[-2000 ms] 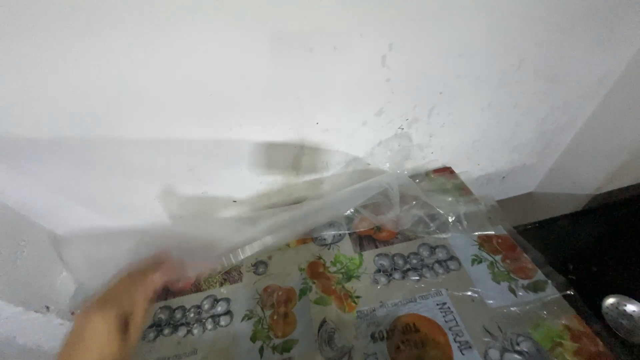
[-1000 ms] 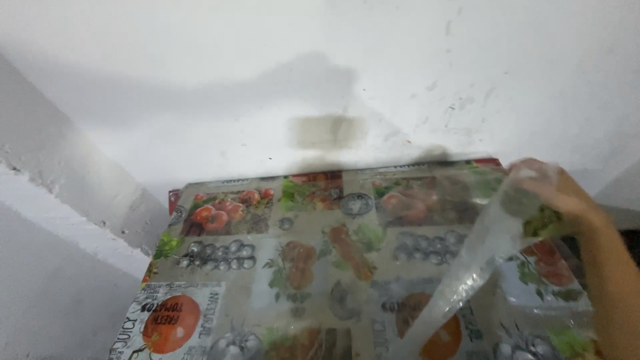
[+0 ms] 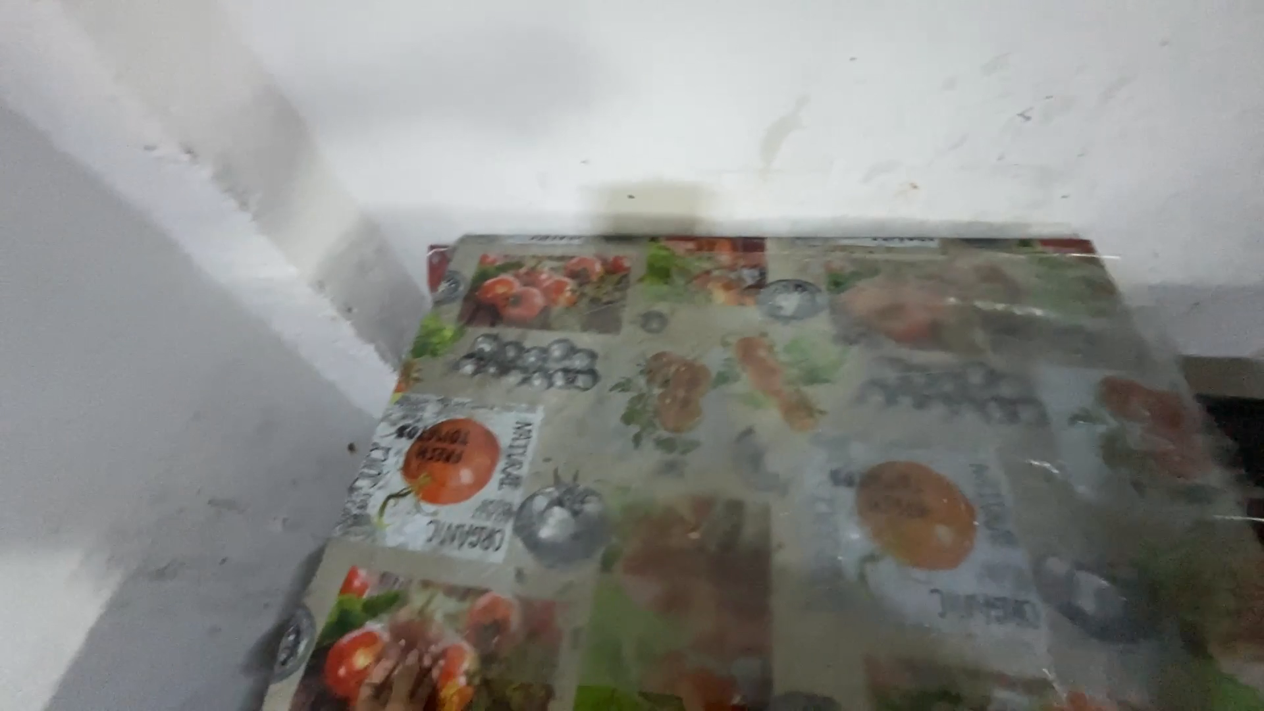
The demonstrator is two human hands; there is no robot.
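Observation:
Neither my left hand nor my right hand can be made out. A tomato-print cover [image 3: 583, 449] lies over a flat surface against the wall. A clear plastic sheet [image 3: 948, 415] lies over its middle and right part, dulling the print and shining in creases. The left strip of the print looks sharper and brighter. A small pinkish-brown patch at the bottom left edge is too blurred to tell from the print.
A white wall [image 3: 750, 109] with marks and small chips rises behind the cover. A rough grey-white wall ledge [image 3: 227, 217] runs down on the left. A dark surface [image 3: 1234, 425] shows at the right edge.
A hand gripped the bunched plastic at the right back corner one second ago; it is out of view now. The plastic lies flatter over the cover. The view has moved closer.

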